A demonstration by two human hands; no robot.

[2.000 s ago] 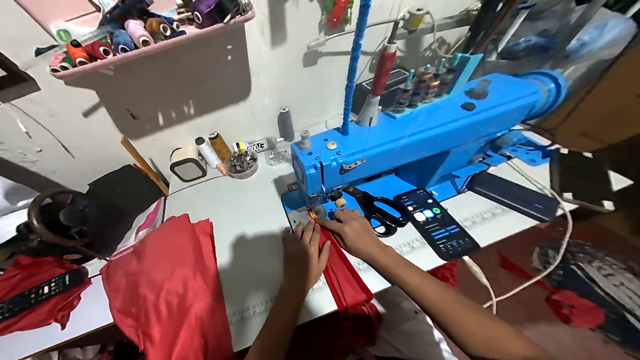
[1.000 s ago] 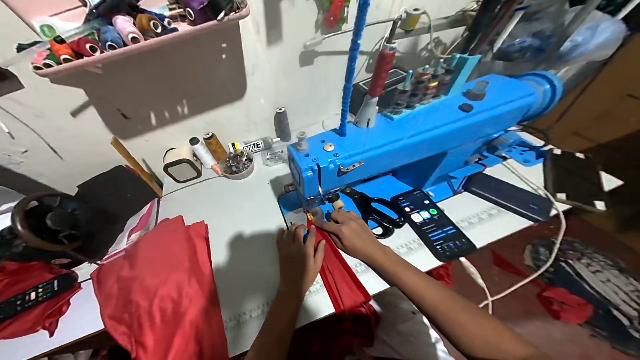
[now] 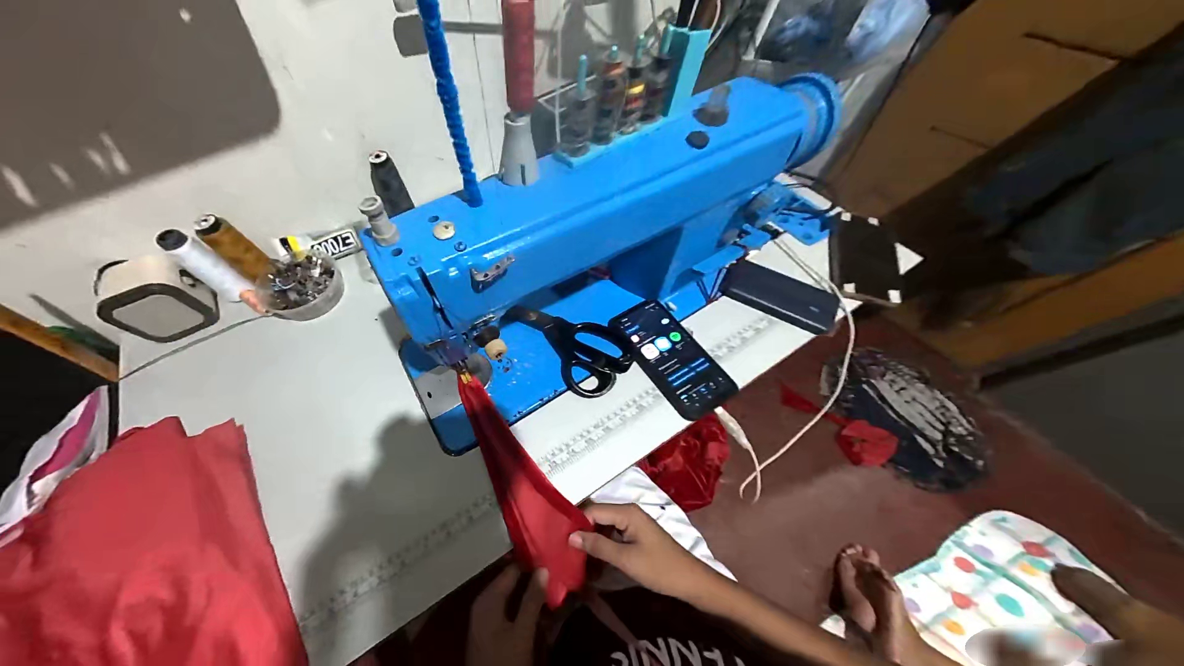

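A blue sewing machine (image 3: 592, 213) stands on the white table. A red fabric strip (image 3: 518, 472) runs from beneath its presser foot (image 3: 464, 372) down past the table's front edge. My right hand (image 3: 629, 546) pinches the strip's right edge between thumb and fingers. Low in the view, partly in shadow, my left hand (image 3: 509, 615) is at the strip's lower left side; its grip is hard to make out. Black-handled scissors (image 3: 587, 356) lie on the machine bed, beside a lit phone (image 3: 673, 359) with a white cable plugged in.
Red cloth (image 3: 148, 555) is heaped at the left. Behind it are a small round container of metal bits (image 3: 303, 285), thread spools (image 3: 208, 264) and a glue tube (image 3: 324, 243). A dark power bank (image 3: 780, 296) lies at the right. A printed ruler (image 3: 601, 430) follows the table's front edge.
Both hands have moved from beside the presser foot down along the red strip, toward the body. The view has shifted down, and bare feet now show on the floor.
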